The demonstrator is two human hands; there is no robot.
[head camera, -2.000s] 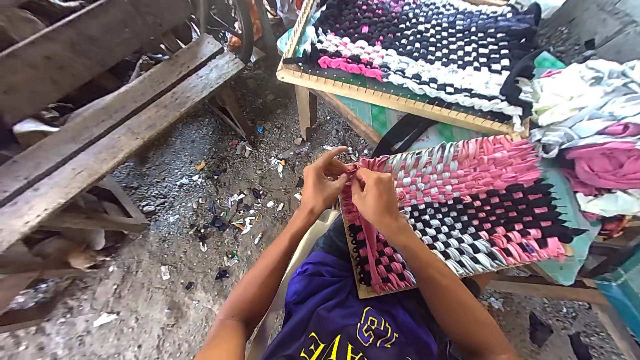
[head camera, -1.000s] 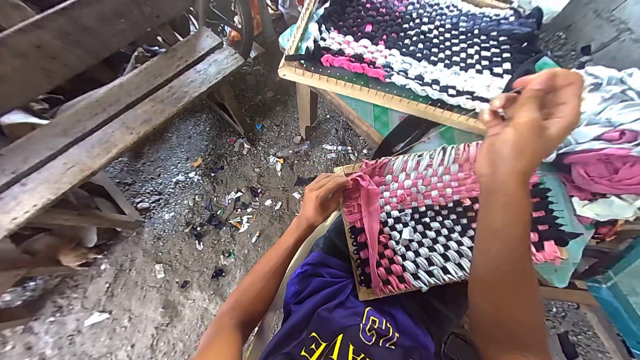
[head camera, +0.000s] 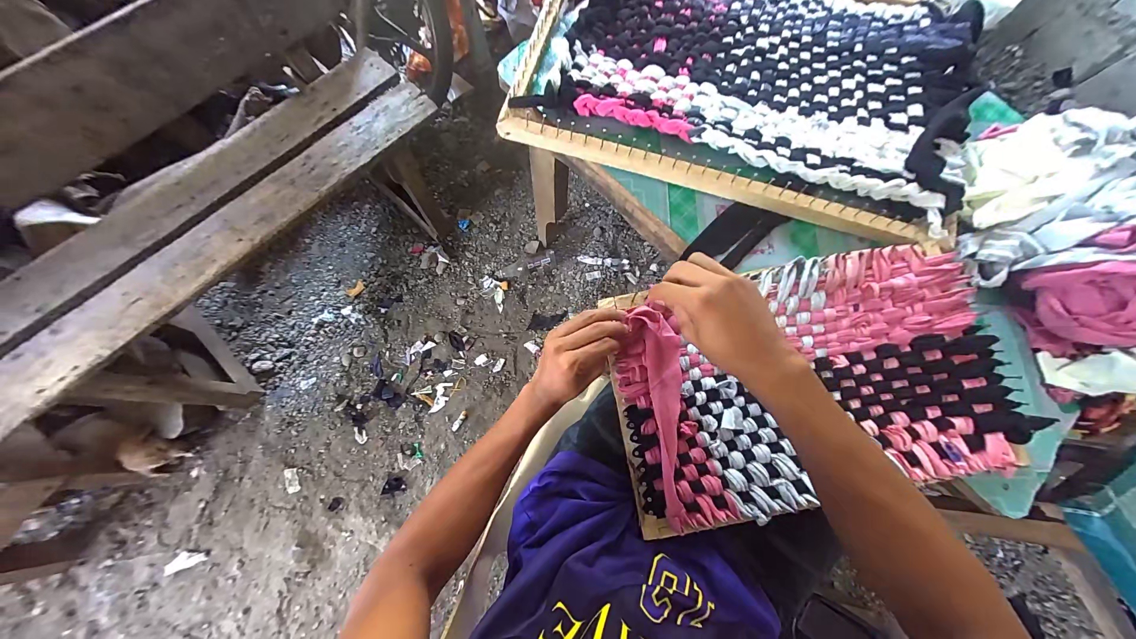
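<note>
A woven fabric-strip mat (head camera: pixel 914 373) in pink, black and pale grey is stretched on a wooden peg frame (head camera: pixel 635 470) that rests over my lap. My left hand (head camera: pixel 577 355) grips the frame's upper left corner, fingers against the pink fabric there. Just right of it, my right hand (head camera: pixel 714 306) pinches at the top of a pink fabric strip (head camera: pixel 664 408); its fingertips are partly hidden. The strip hangs down along the mat's left side. Behind lies a larger frame with nails (head camera: pixel 737 173), holding a black, white and pink woven mat (head camera: pixel 799 80).
A green and white covered table (head camera: pixel 683 209) stands under the large frame. Heaped fabric strips (head camera: pixel 1074 293) lie at the right. At the left is a wooden bench (head camera: pixel 204 204), with an animal (head camera: pixel 146 448) lying beneath it. Scraps litter the gravelly ground (head camera: pixel 311 532).
My right hand was raised over the mat's upper middle a second ago and has come back to the upper left corner, beside my left hand. My left hand has stayed near that corner.
</note>
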